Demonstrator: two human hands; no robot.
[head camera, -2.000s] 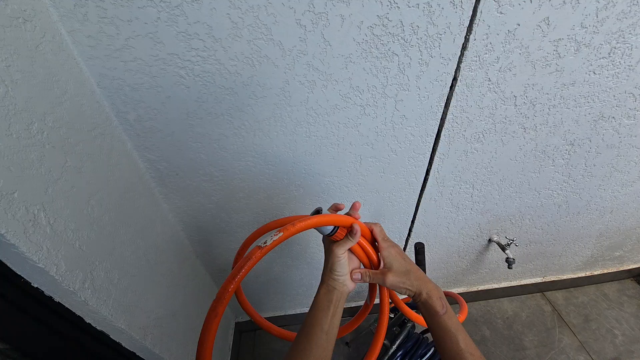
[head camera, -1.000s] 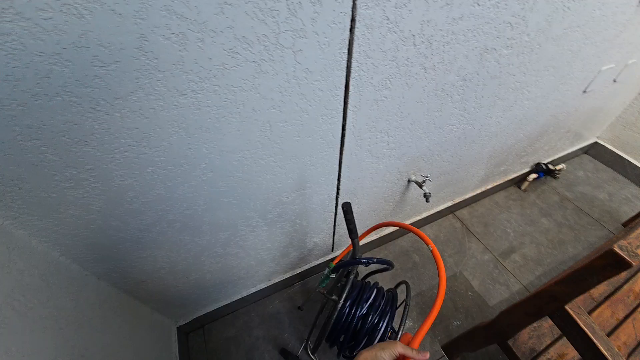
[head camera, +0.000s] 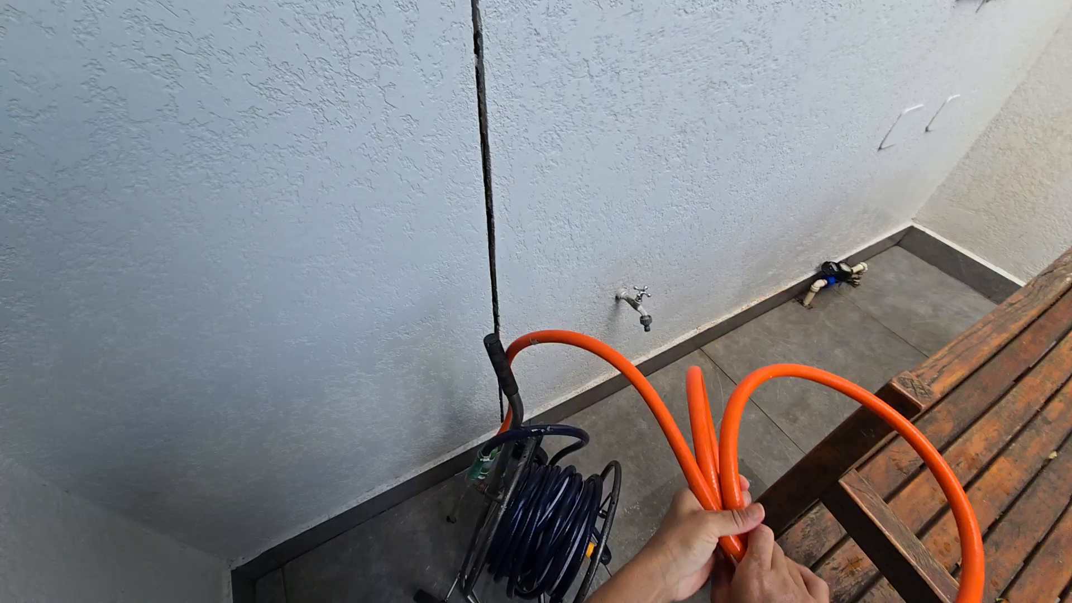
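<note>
At the lower right of the head view, my left hand (head camera: 693, 543) grips several gathered strands of an orange hose (head camera: 620, 362), its thumb across them. My right hand (head camera: 775, 574) is closed around the same hose just below and beside it, partly cut off by the frame's bottom edge. One length of the hose arches left to a hose reel (head camera: 502, 494) and passes behind its black crank handle (head camera: 501, 364). Another loop curves out to the right over the wooden bench. Dark blue hose (head camera: 548, 528) is wound on the reel. The orange hose's end is not visible.
A metal tap (head camera: 638, 306) juts from the white textured wall (head camera: 335, 209). Pipe fittings with a black and blue part (head camera: 836, 276) stand by the baseboard farther right. A slatted wooden bench (head camera: 997, 419) borders the right side, over grey floor tiles (head camera: 636, 427).
The view has swung right. Two seconds ago both hands held orange coils left of the tap; now they hold gathered strands beside the bench. Both hands are visible again, after only one showed a second ago.
</note>
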